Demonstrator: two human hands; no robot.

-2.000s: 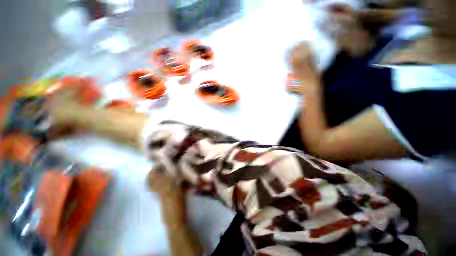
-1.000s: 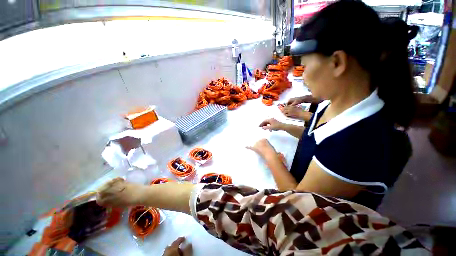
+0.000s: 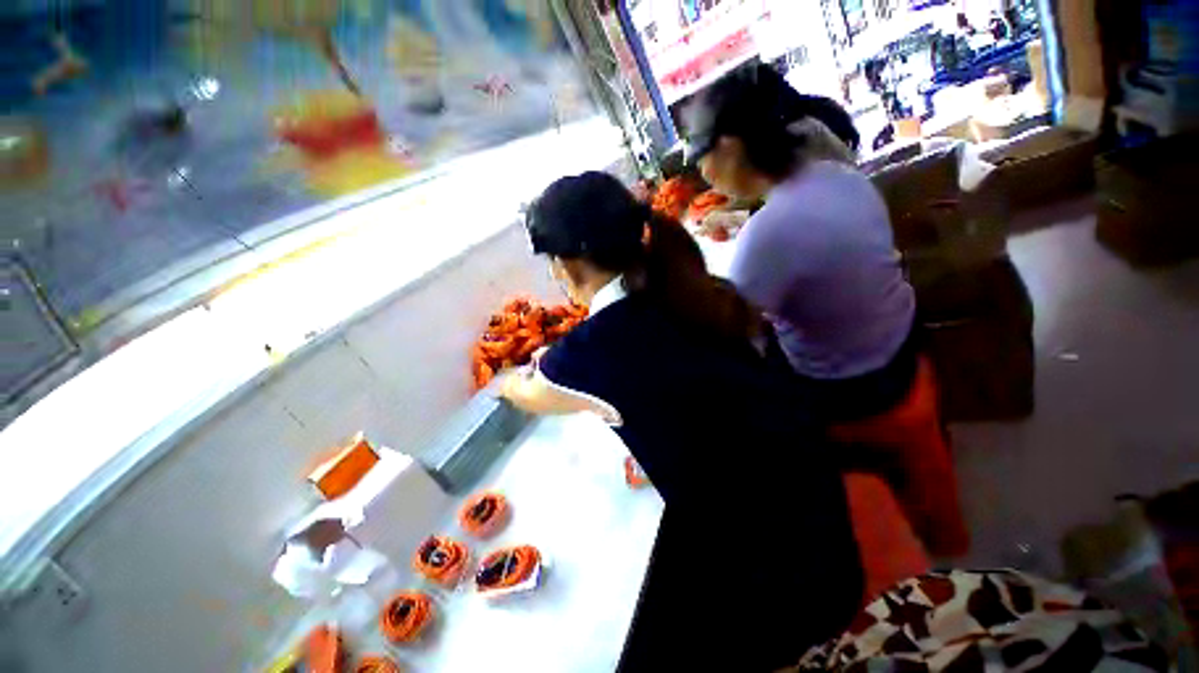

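Several orange cable coils with black parts inside lie on the white table at the lower centre. One coil (image 3: 508, 568) has a white edge beneath it; others (image 3: 441, 559) lie beside it, and one is cut off at the bottom edge. An orange piece (image 3: 324, 648), perhaps part of a retail box, is cut off at the lower left. Neither of my hands is in view. Only a patterned sleeve (image 3: 980, 625) shows at the bottom right.
A torn white carton (image 3: 395, 497) with an orange box (image 3: 345, 468) on it stands by the wall. Behind are a grey block (image 3: 480, 440) and a coil pile (image 3: 516, 335). Two people work along the table; brown cartons (image 3: 973, 316) stand beyond.
The view has swung right and tilted. The hand and forearm over the left side of the table have left the picture. The nearest neighbour now reaches towards the grey block and coil pile.
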